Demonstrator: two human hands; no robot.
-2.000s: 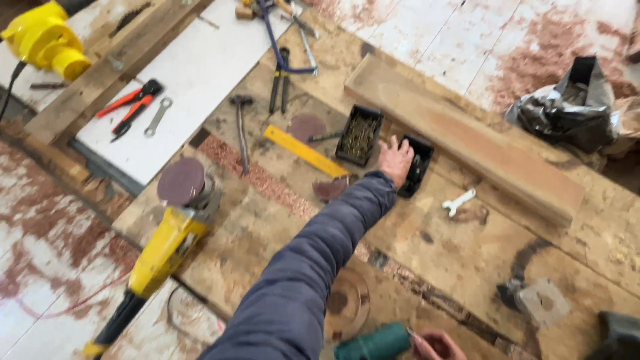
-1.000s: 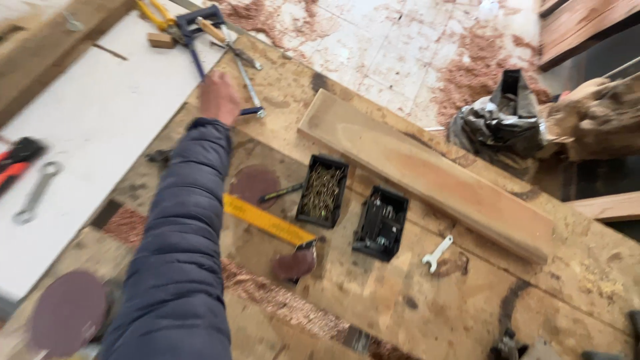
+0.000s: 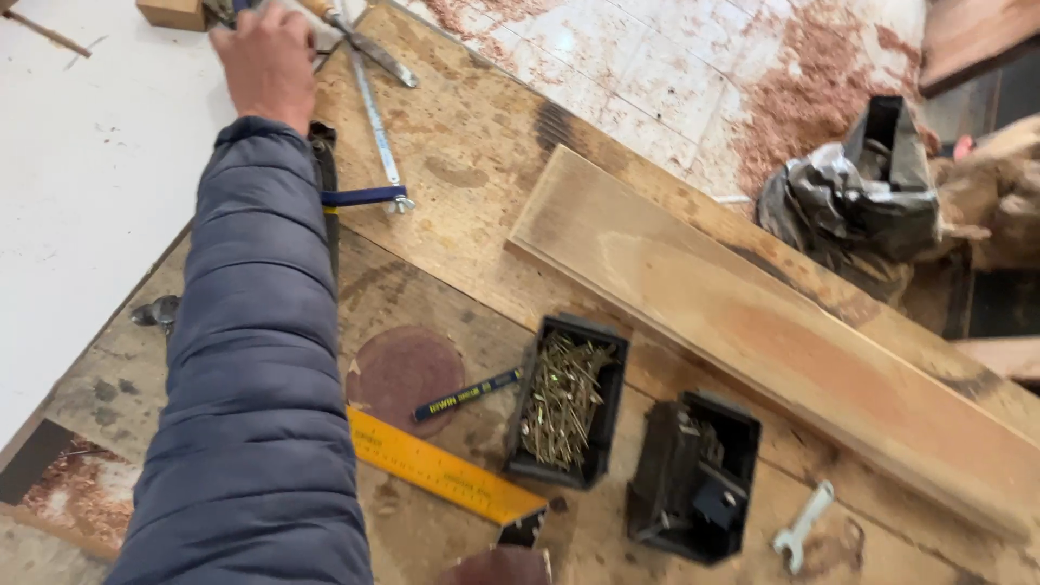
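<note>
My left hand [image 3: 270, 65], in a dark blue quilted sleeve, reaches to the top left over a hacksaw [image 3: 372, 122] with a blue frame. Its fingertips are blurred, so a grip cannot be told. Close by its right side lies a wooden-handled tool [image 3: 382, 57], crossing the saw blade. My right hand is out of view. Nearer the middle sit a black bin of screws [image 3: 565, 398] and a black bin of dark metal parts [image 3: 699, 479]. A pencil [image 3: 467, 394] rests partly on a sanding disc [image 3: 398, 374], beside a yellow-bladed square [image 3: 447, 471].
A long wooden board [image 3: 731, 309] lies diagonally across the workbench [image 3: 455, 162]. An open-end wrench [image 3: 803, 528] is at the lower right. A wood block [image 3: 172, 12] sits at the top left. Beyond the bench are a black plastic bag [image 3: 853, 195] and reddish shavings [image 3: 812, 89] on the floor.
My left hand has left the bin of dark metal parts and moved left and away to the hacksaw. My right hand, beside a green object two seconds ago, is out of view. The view has shifted.
</note>
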